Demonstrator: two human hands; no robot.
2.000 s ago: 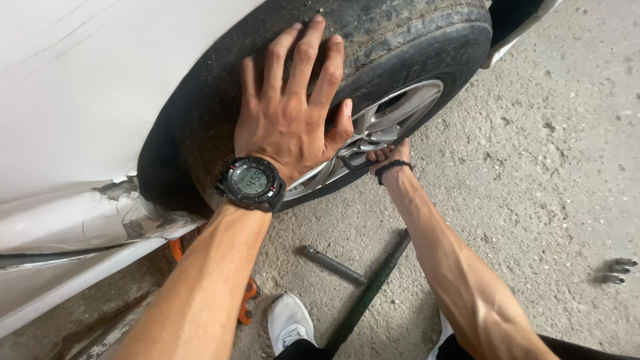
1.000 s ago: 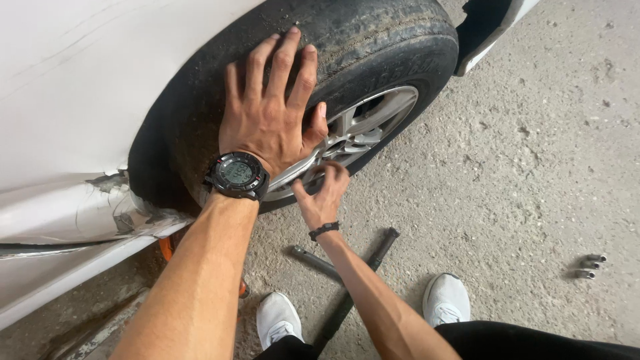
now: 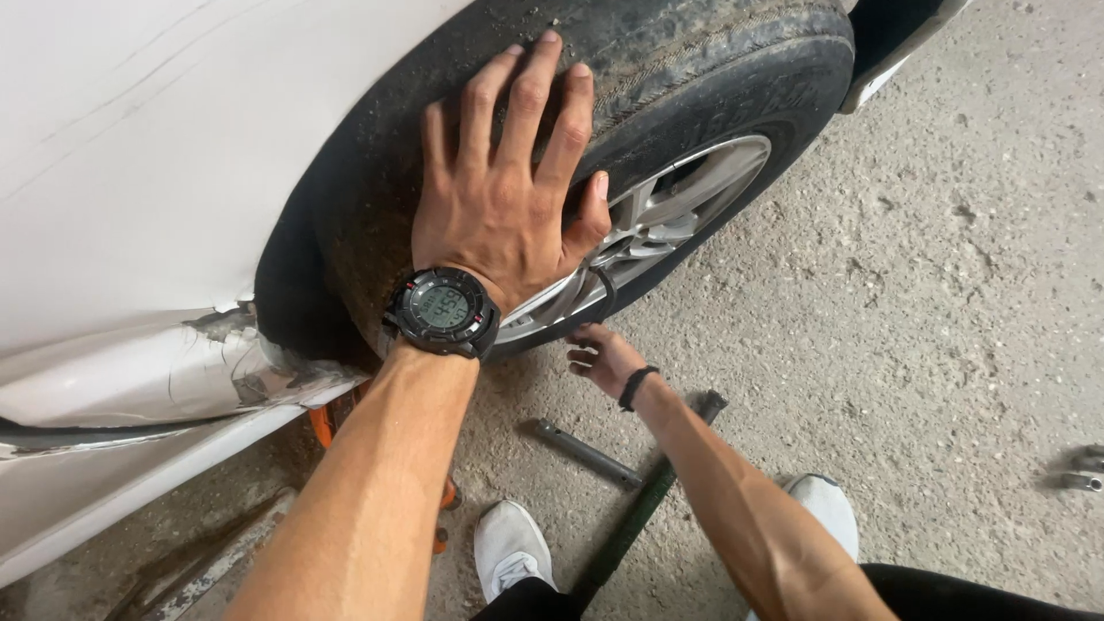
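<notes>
My left hand (image 3: 509, 198), with a black digital watch on its wrist, lies spread on the tread of a worn car tire (image 3: 733, 78). The silver alloy rim (image 3: 664, 216) faces down and to the right. Just below the rim's lower edge is my right hand (image 3: 604, 358), fingers loosely bent and apart, with no object visible in it; a dark bracelet circles that wrist. A thin dark curved thing (image 3: 606, 293) shows at the rim near the right fingers; I cannot tell what it is.
On the rough concrete lie a grey tubular wrench (image 3: 586, 453) and a long dark green bar (image 3: 638, 513). Small metal lug nuts (image 3: 1082, 481) are at the far right. Orange metal parts (image 3: 322, 425) show beneath the damaged white car sill (image 3: 147, 371). My white shoes (image 3: 513, 548) stand below.
My right hand was at the wheel's hub area, then in front of the rim, and is now below the rim's edge. My left hand has stayed on the tire.
</notes>
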